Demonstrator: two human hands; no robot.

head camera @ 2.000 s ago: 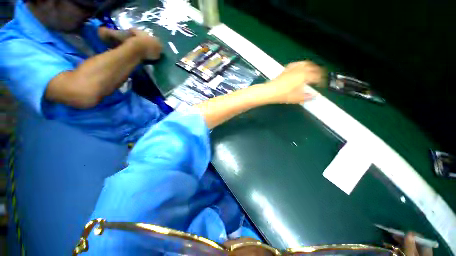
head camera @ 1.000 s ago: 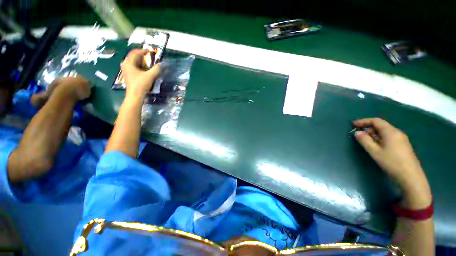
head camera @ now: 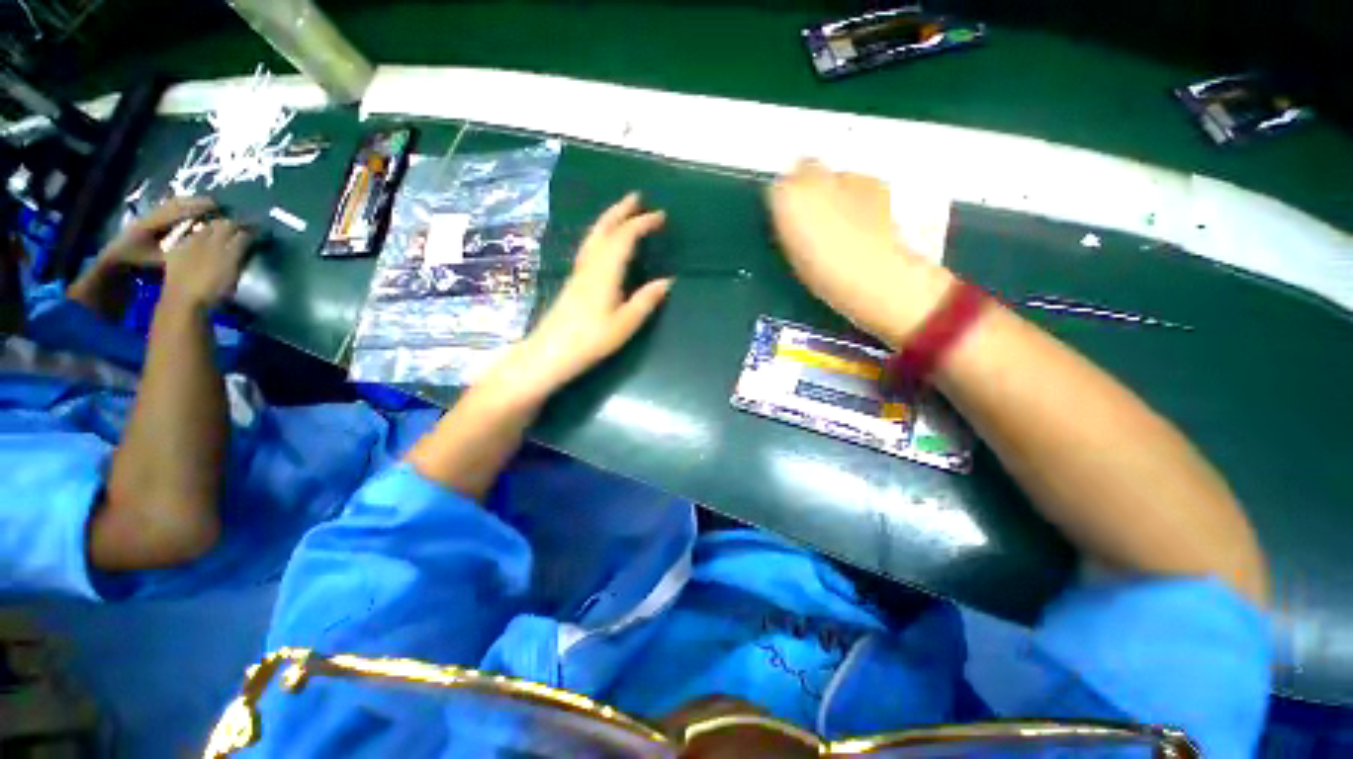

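An open phone assembly [head camera: 838, 389] lies flat on the green mat before me, with an orange strip and a green spot at its right end. My right hand [head camera: 846, 230], with a red wrist strap [head camera: 945, 329], is beyond it near the white card [head camera: 922, 223], its fingers curled; whether it holds something small cannot be told. My left hand [head camera: 601, 297] is over the mat between the bag and the phone, empty, its fingers apart. The tweezers [head camera: 1105, 312] lie on the mat at the right.
A clear plastic bag [head camera: 453, 274] lies at the left, with another phone [head camera: 367, 193] beside it. A neighbour's hands [head camera: 201, 245] and white strips [head camera: 245, 137] are at far left. Two phones [head camera: 890, 39] [head camera: 1243, 107] lie beyond the white edge strip [head camera: 668, 126].
A phone now lies before me and one remains left of the bag. My left hand has moved right from there. My right hand has moved left toward the card; the tweezers now lie on the mat.
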